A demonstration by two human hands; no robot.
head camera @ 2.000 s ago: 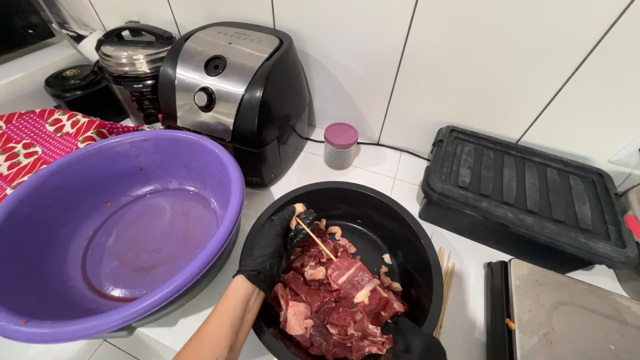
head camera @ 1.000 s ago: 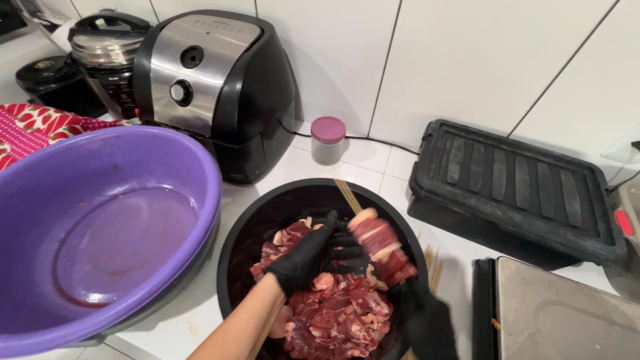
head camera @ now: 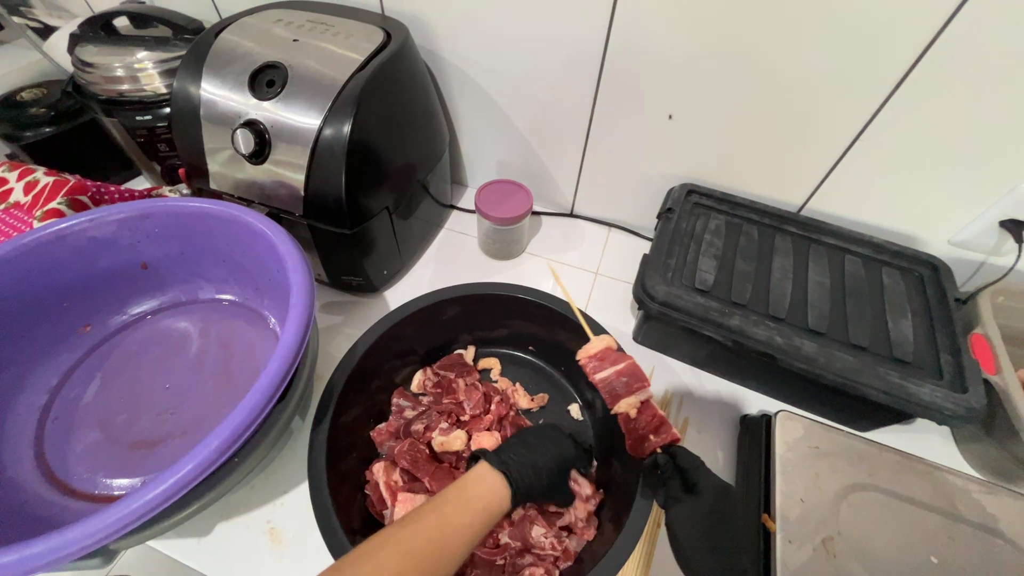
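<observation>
A round black basin (head camera: pixel 344 376) holds chunks of raw red meat (head camera: pixel 432 464) and pale pieces of fat. My left hand (head camera: pixel 540 468), in a black glove, reaches into the meat on the basin's right side; its fingertips are hidden, so its hold cannot be told. Over the basin's right rim, my right hand (head camera: pixel 696 500), also gloved in black, grips the lower end of a wooden skewer (head camera: pixel 571 302). Threaded on that skewer are red meat pieces (head camera: pixel 628 392) with fat at the top, and its bare tip points up and left.
Bare wooden skewers (head camera: pixel 650 538) lie between the basin and a flat metal-topped appliance (head camera: pixel 896 496). A purple tub (head camera: pixel 300 280) stands at left, an air fryer (head camera: pixel 336 152) and a lidded jar (head camera: pixel 504 220) behind. A black lidded box (head camera: pixel 808 296) sits at right.
My left hand has left the skewered meat and moved down into the loose meat. The skewer in my right hand shows more clearly over the basin's right rim.
</observation>
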